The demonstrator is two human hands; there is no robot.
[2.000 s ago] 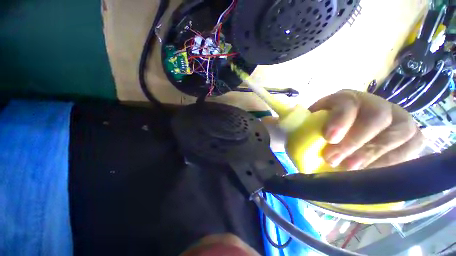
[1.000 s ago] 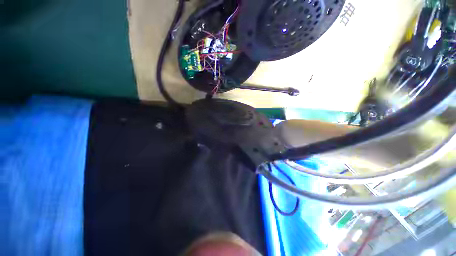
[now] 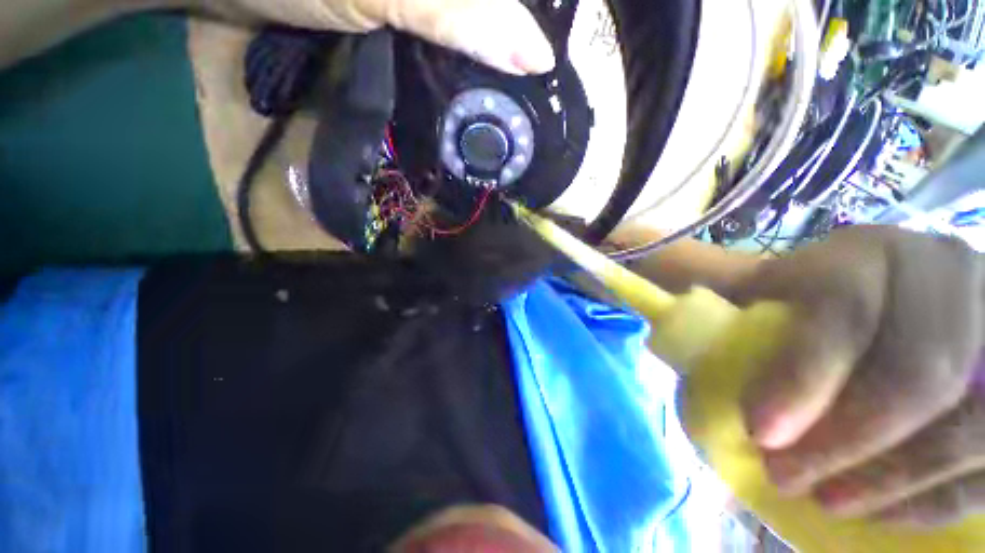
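Note:
My left hand (image 3: 432, 22) comes in from the top left and grips the black speaker baffle (image 3: 567, 135) at its upper edge. The baffle's inner face shows a speaker driver (image 3: 483, 143) with a grey ring. Beside it is the earcup housing (image 3: 343, 178), tilted, with tangled red and other thin internal lead wires (image 3: 397, 205) at its opening. A red wire reaches the driver's lower rim. My right hand (image 3: 864, 367) squeezes around the yellow glue bottle (image 3: 724, 378); the nozzle tip is by that rim. Any glue there is too small to tell.
A cardboard sheet (image 3: 221, 140) lies on the green bench top (image 3: 97, 162). A bundled black headset cable (image 3: 283, 70) is at the upper left. The headband strap (image 3: 661, 97) and silver headband frame (image 3: 805, 92) arch at right. More headsets (image 3: 842, 162) lie beyond. Blurred skin shows at the bottom edge.
My left hand has come into view on the baffle, whose driver side now shows instead of its holed face. My right hand has brought the glue bottle back, its nozzle now at the driver.

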